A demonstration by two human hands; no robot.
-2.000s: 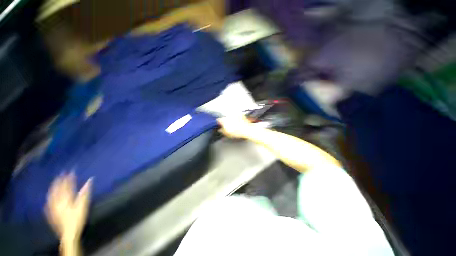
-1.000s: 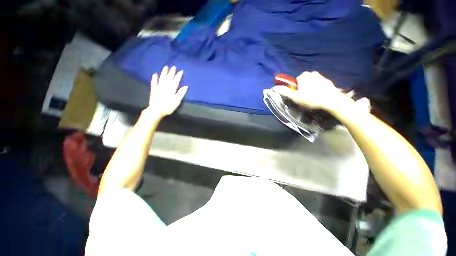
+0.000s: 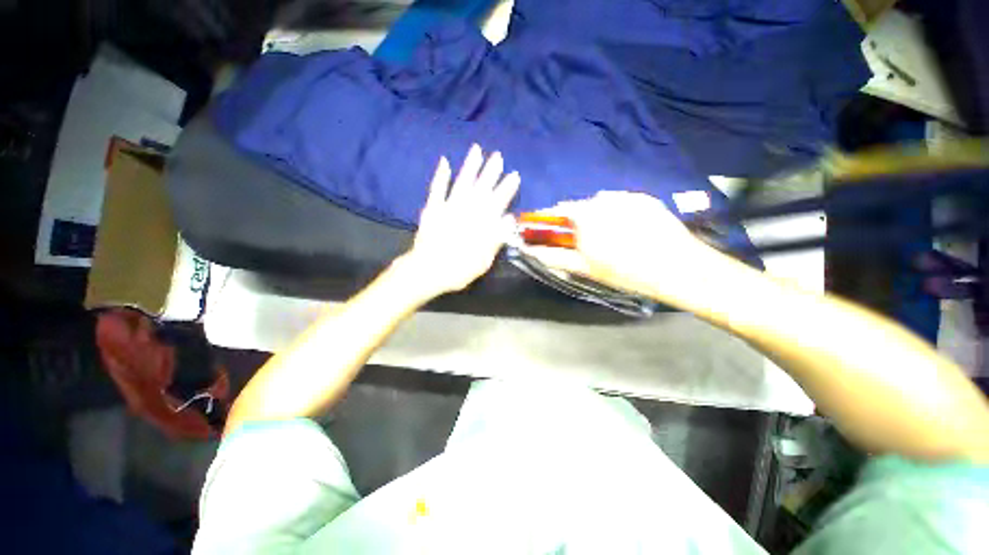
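Observation:
A royal-blue garment point(image 3: 358, 146) lies over the dark padded board point(image 3: 244, 206), its near edge along the board's top. My right hand point(image 3: 618, 233) is closed on the red-orange handle of a steam iron point(image 3: 580, 291) at the garment's near edge; much of the iron is hidden under the hand. My left hand point(image 3: 466, 222) lies with fingers spread on the garment and board, right beside the iron's handle. A small white label point(image 3: 691, 202) shows on the blue cloth right of my right hand.
The pale table point(image 3: 521, 352) runs under the board. An open cardboard box point(image 3: 130, 233) and a red-orange bag point(image 3: 152, 369) are at the left. More dark blue cloth point(image 3: 737, 76) is heaped behind. Blurred dark and yellowish bars cross at the right.
My left hand has moved right along the garment. The iron in my right hand has moved left, so the hands now nearly meet. The white label has come into view.

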